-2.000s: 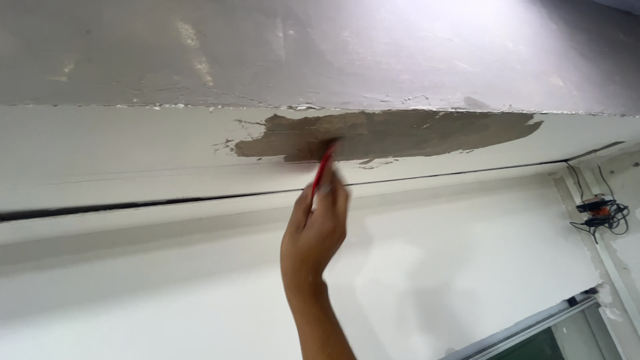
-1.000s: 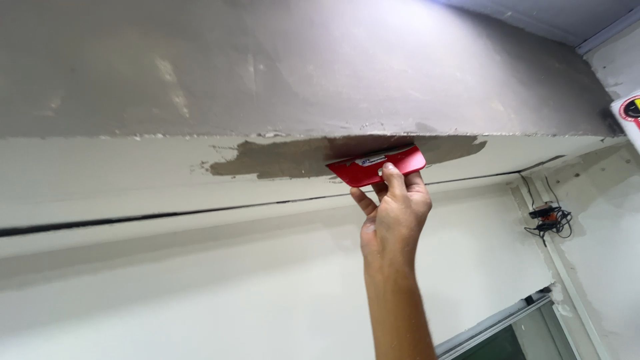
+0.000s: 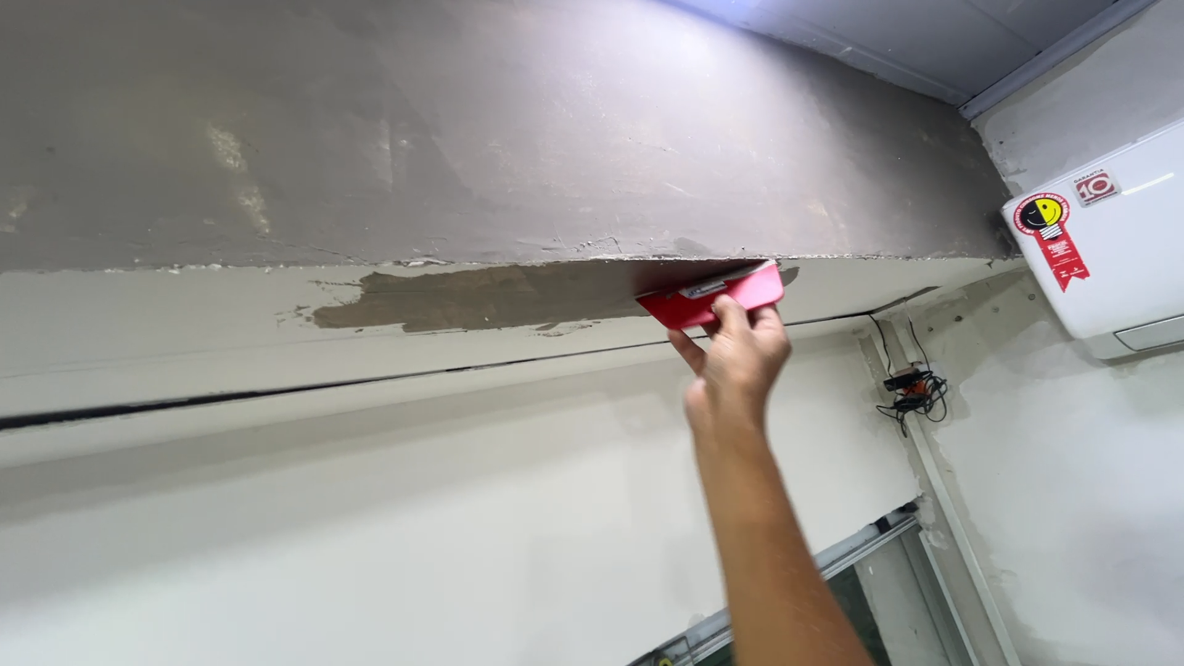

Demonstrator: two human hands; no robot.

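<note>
My right hand [image 3: 740, 356] is raised overhead, holding a red plastic spreader [image 3: 760, 289] with a pale edge. The thumb presses on its face, while other fingers support it from below. The spreader's upper edge lies at the underside of a beam [image 3: 185, 310], near the right end of a brownish-grey patch of filler or plaster [image 3: 462, 296]. Thin, ragged smears edge the patch at its left and lower sides. Above it, the beam's grey coated face [image 3: 518, 139] meets the white underside along a rough, chipped edge. My left hand is out of view.
A white air conditioner [image 3: 1110, 240] with stickers hangs on the right wall. Tangled dark cables [image 3: 914, 393] hang in the corner beside a vertical trunking strip. Below, a metal-framed window [image 3: 869, 546] stands near my forearm. A dark gap [image 3: 277, 393] runs along the beam's lower side.
My right hand has moved rightward along the patch with the red spreader. The spreader, seen nearly edge-on at first, now shows its broad face. The view has shifted to the right.
</note>
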